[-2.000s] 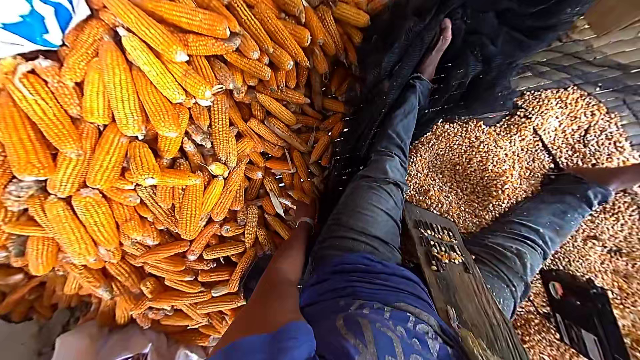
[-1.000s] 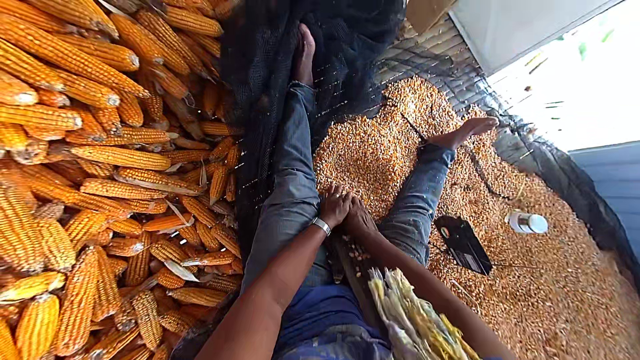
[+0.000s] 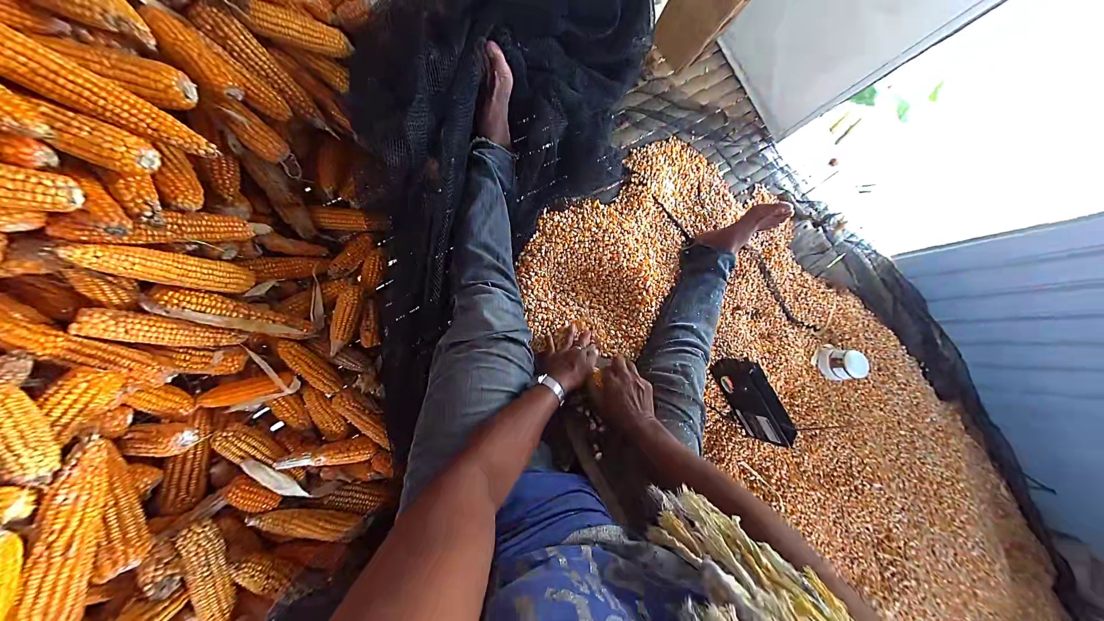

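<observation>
Between my legs, both hands meet over a wooden board (image 3: pixel 595 448) that lies lengthwise toward my body. My left hand (image 3: pixel 569 358), with a metal watch or band at its wrist, is closed over a corn cob, of which only small yellow parts show. Beside it my right hand (image 3: pixel 625 392) grips the cob too, with a bit of yellow (image 3: pixel 597 378) between the hands. Some loose kernels lie on the board. Past my hands spreads a heap of shelled corn kernels (image 3: pixel 595 267). Dry husks (image 3: pixel 742 552) lie by my right forearm.
Unshelled corn cobs (image 3: pixel 164 267) are piled at the left. Black netting (image 3: pixel 552 95) lies under my left foot. On the kernels at the right are a black box-like device (image 3: pixel 752 401) and a white-lidded jar (image 3: pixel 841 363). A woven mat (image 3: pixel 690 103) and a bluish wall (image 3: pixel 1018 293) stand beyond.
Two seconds ago my left hand reached to the cob pile; one second ago both hands were together between my legs, where they remain. The view has swung right.
</observation>
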